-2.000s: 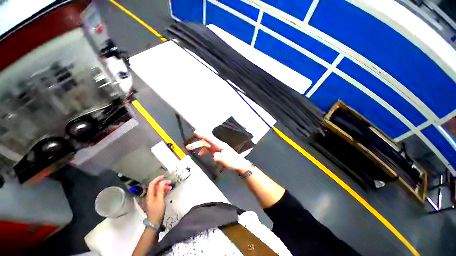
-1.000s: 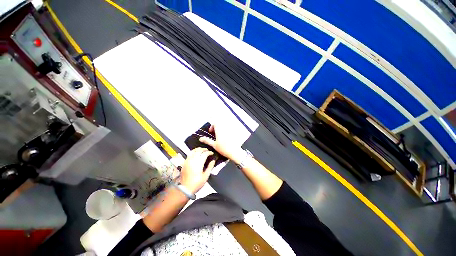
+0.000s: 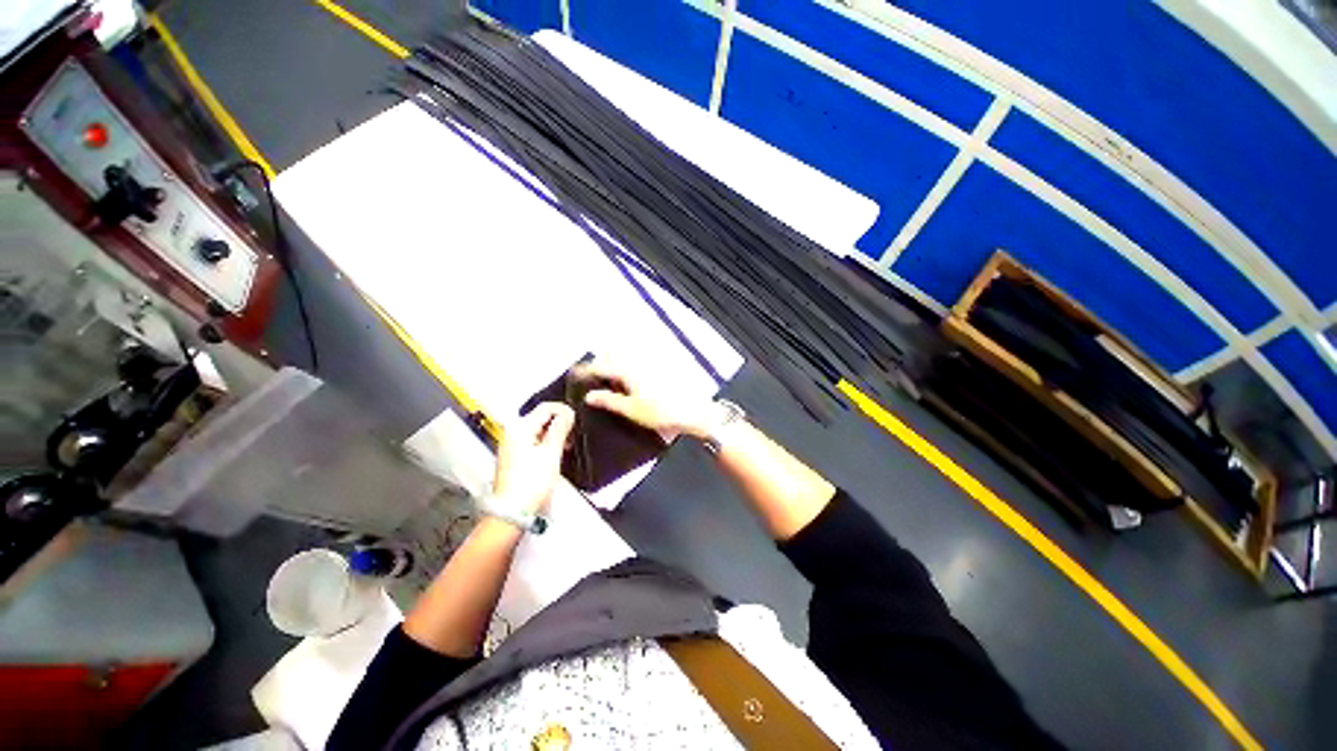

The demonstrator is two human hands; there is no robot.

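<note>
A dark brown cloth or leather piece (image 3: 613, 452) lies spread at the near corner of the white table. My left hand (image 3: 531, 449) is at its left edge, with fingertips pinched together on it. My right hand (image 3: 636, 405) is over its upper part, fingers bent onto it; whether they grip it is hidden. A thick stack of long black straps (image 3: 660, 206) runs along the table's far side. A single thin strap (image 3: 587, 228) lies apart, beside the stack on the white surface.
The edge-painting machine's control panel (image 3: 144, 191) is at upper left, with dark rollers (image 3: 81, 437) below. A white bucket (image 3: 311, 593) and a blue-capped bottle (image 3: 384, 561) stand at lower left. A wooden strap box (image 3: 1085, 484) is at right, by blue partitions (image 3: 938, 88).
Both hands came together at the dark piece. It was bunched between them one second ago and is now spread flatter. My left hand has shifted slightly left. The view has turned toward the table.
</note>
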